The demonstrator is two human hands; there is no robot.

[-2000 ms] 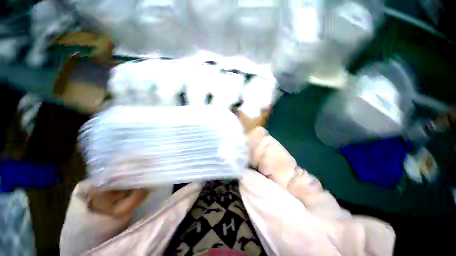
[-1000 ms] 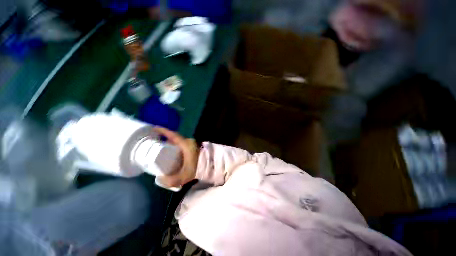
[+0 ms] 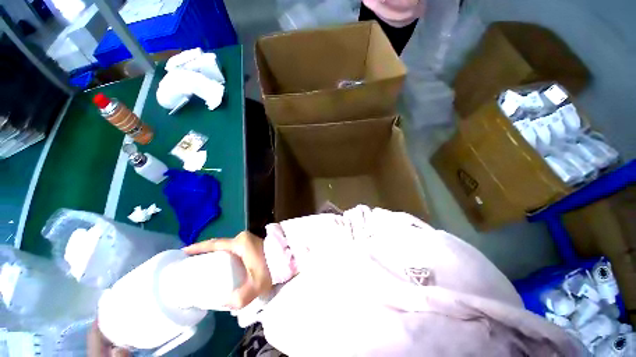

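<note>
A white rounded security camera [image 3: 150,296] is at the lower left, close to me, over the green bench. My right hand [image 3: 247,268] grips its right end, fingers over the top. My left hand [image 3: 104,343] shows only in part at the camera's lower left side, fingers against it; the rest is hidden or cut off. Two bagged cameras in clear puffy bags, one of them here [image 3: 104,247], lie beyond it. A dark blue cloth [image 3: 194,202] lies on the bench.
Bench: spray can [image 3: 125,120], small bottle [image 3: 148,166], small parts bag [image 3: 188,145], loose cameras [image 3: 192,80]. Right: open cartons [image 3: 335,153], carton of bagged cameras [image 3: 502,174], blue bin of cameras [image 3: 586,307]. A person's pink sleeve [image 3: 397,8] is at the top.
The view has swung right and steadied, bringing the cartons and blue bin in. The blurred white stack held two seconds ago is gone from my hands. My left hand now shows at the camera.
</note>
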